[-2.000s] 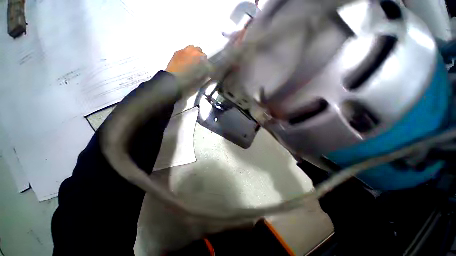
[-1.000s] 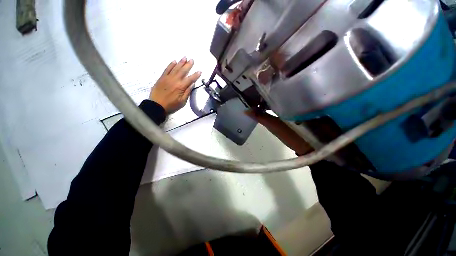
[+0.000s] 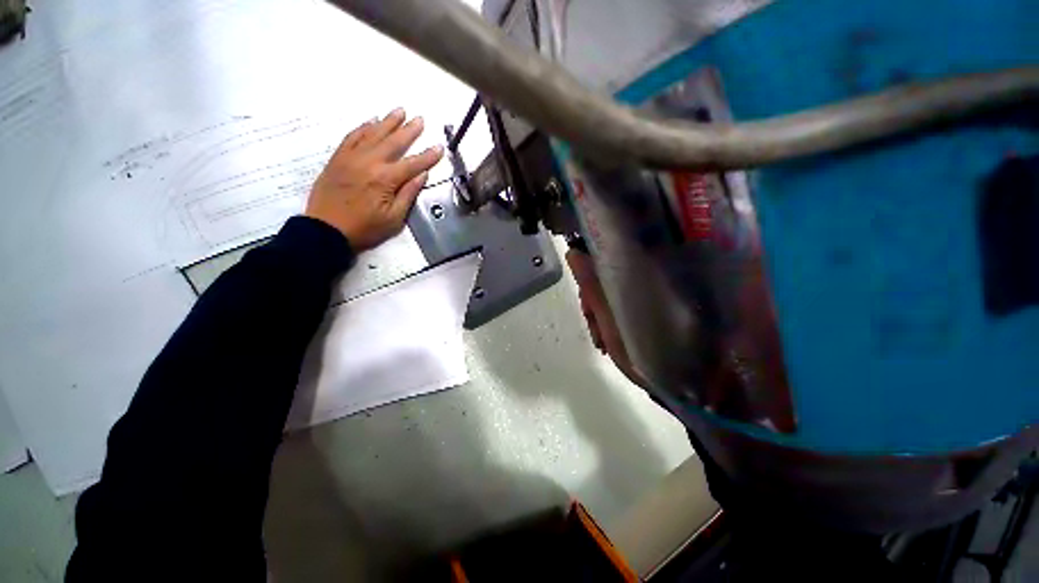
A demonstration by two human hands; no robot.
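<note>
The straight-knife cutting machine fills the right side, with its blue motor band (image 3: 872, 245) close to the camera. Its grey base plate (image 3: 507, 273) rests on the table, partly under the white-topped cut piece (image 3: 387, 347). The paper marker (image 3: 125, 245) lies to the left. My left hand (image 3: 370, 182) is flat on the paper with fingers spread, just left of the knife's standard. My right hand (image 3: 595, 308) shows only in part behind the motor, at the machine; its fingers and grip are mostly hidden. The blade's contact with the lay is hard to make out.
The thick grey power cable (image 3: 684, 146) loops across the top in front of the motor. A dark block (image 3: 11, 19) is cut off at the upper left corner. The pale green-grey table (image 3: 524, 393) shows below. A dark item with orange edges (image 3: 602, 544) is at the bottom.
The motor has turned and looms larger, showing more of its blue side. The cable loop has risen. The base plate now lies partly under the cut piece's corner. My left hand has shifted slightly left.
</note>
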